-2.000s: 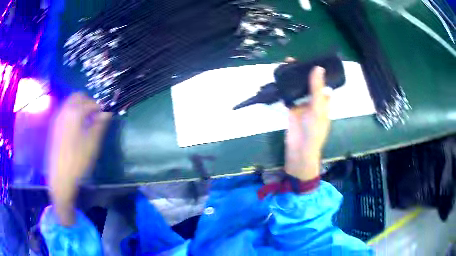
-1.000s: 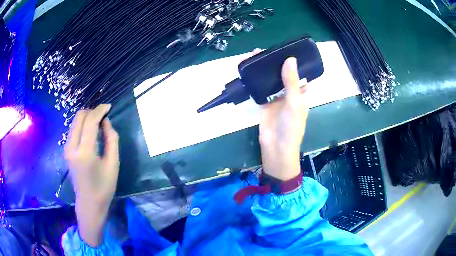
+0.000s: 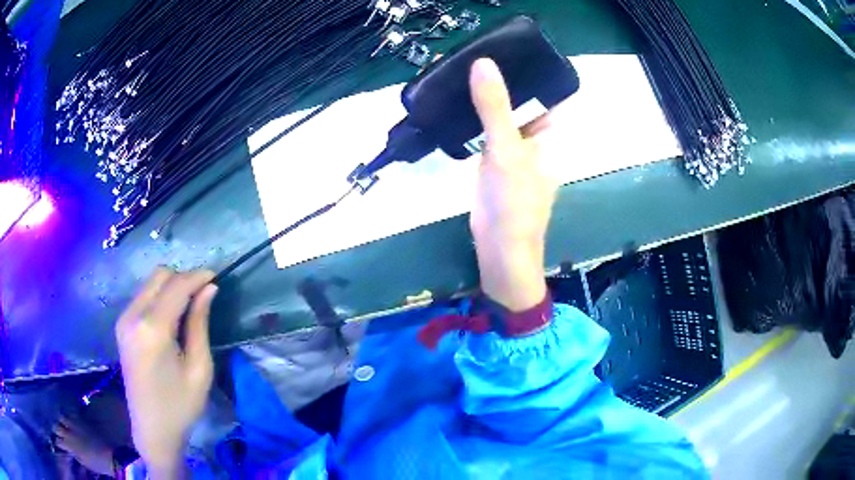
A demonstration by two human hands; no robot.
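My right hand (image 3: 511, 178) grips the black glue bottle (image 3: 497, 84), tilted with its nozzle (image 3: 394, 148) pointing down and left. The nozzle tip is at the small silvery connector (image 3: 362, 178) above the white sheet (image 3: 412, 202); whether they touch I cannot tell. My left hand (image 3: 173, 328) pinches the thin black cable (image 3: 272, 242) that ends in this connector. The cable's other end, with a small pale tip (image 3: 87, 400), hangs out beyond my left hand, over the bench's front edge.
The main cable pile (image 3: 234, 84) fans out behind the sheet, with shiny ends at both sides. A second cable bundle (image 3: 675, 80) lies right of the sheet. A dark plastic crate (image 3: 656, 328) and black bags (image 3: 787, 262) are below the bench (image 3: 600, 220). Violet light shines at left.
My left hand has moved down and toward me, drawing a cable from the pile and bringing its connector onto the sheet area. The bottle has moved left and up, tilting its nozzle more steeply.
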